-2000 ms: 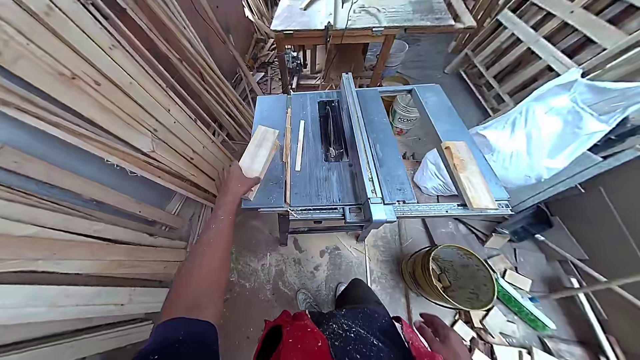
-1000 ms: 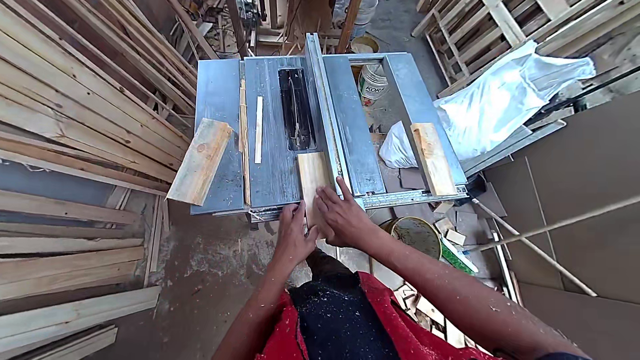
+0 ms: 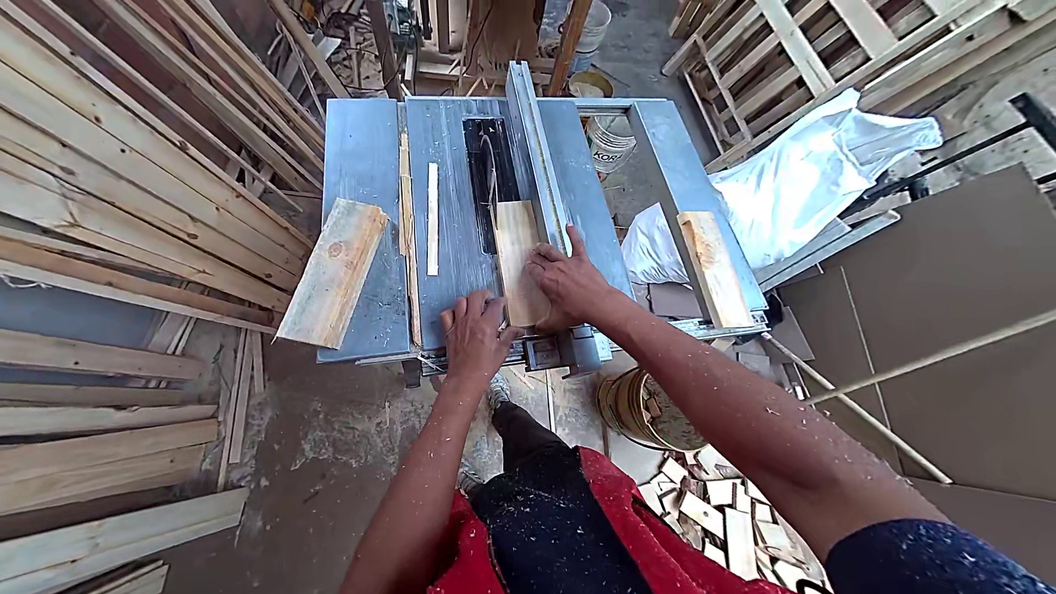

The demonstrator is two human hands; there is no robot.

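A short wooden board [image 3: 518,247] lies flat on the table saw's top [image 3: 450,124], along the left side of the metal rip fence [image 3: 538,157]. Its far end is at the circular saw blade [image 3: 492,186] in the dark slot. My right hand [image 3: 565,280] rests on the board, one finger reaching onto the fence. At the near left corner of the board is my left hand [image 3: 478,334], fingers bent, at the table's front edge; whether it grips the wood cannot be told. A thin wood strip [image 3: 433,219] lies left of the blade.
One board [image 3: 334,272] overhangs the table's left front corner; another [image 3: 714,268] lies on the right. Long planks [image 3: 124,157] lean at the left. A bucket [image 3: 648,408] and wood offcuts [image 3: 742,520] are on the floor, lower right. A white sack [image 3: 792,198] is beyond the table's right side.
Two seconds ago my left hand was on the board at the left corner. Both hands then came to another board by the fence, and that board has moved forward to the blade.
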